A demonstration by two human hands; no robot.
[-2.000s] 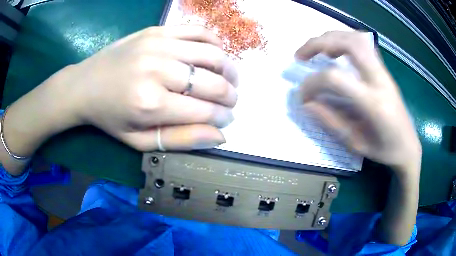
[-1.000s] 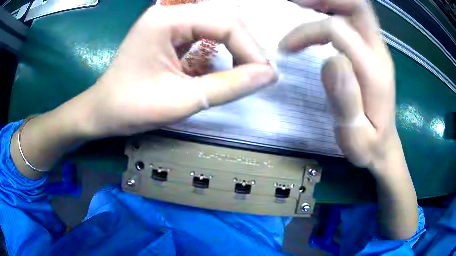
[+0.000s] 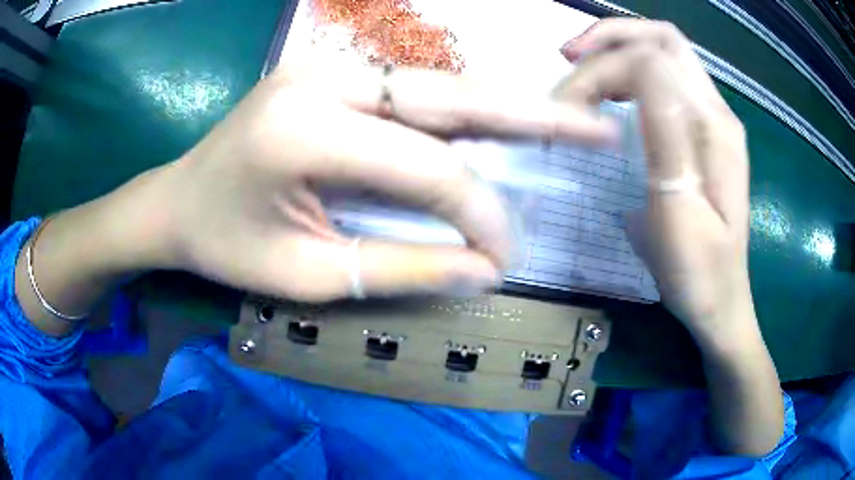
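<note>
The fixture (image 3: 422, 361), a flat grey-tan bar with four dark nests in a row, lies along the near edge of the tray. My left hand (image 3: 309, 187) is blurred above the tray, its thumb and index fingertips close together just beyond the fixture's far edge; whether a component is between them cannot be told. My right hand (image 3: 675, 159) is over the tray's right side, fingers bent. A pale, blurry film-like patch (image 3: 525, 173) lies between the hands. Orange-copper components (image 3: 394, 33) form a loose pile at the far left of the tray, beyond my left hand.
The black-edged tray (image 3: 652, 292) holds a ruled white sheet (image 3: 586, 220) and rests on a glossy green bench (image 3: 112, 122). Aluminium rails (image 3: 797, 117) run along the upper right. A pale metal plate (image 3: 122, 9) is at the upper left. Blue sleeves and smock are below.
My left hand moved in over the pile and then back nearer the fixture, fingers now extended to the right. My right hand rose, then came slightly lower. The fixture shifted left in view.
</note>
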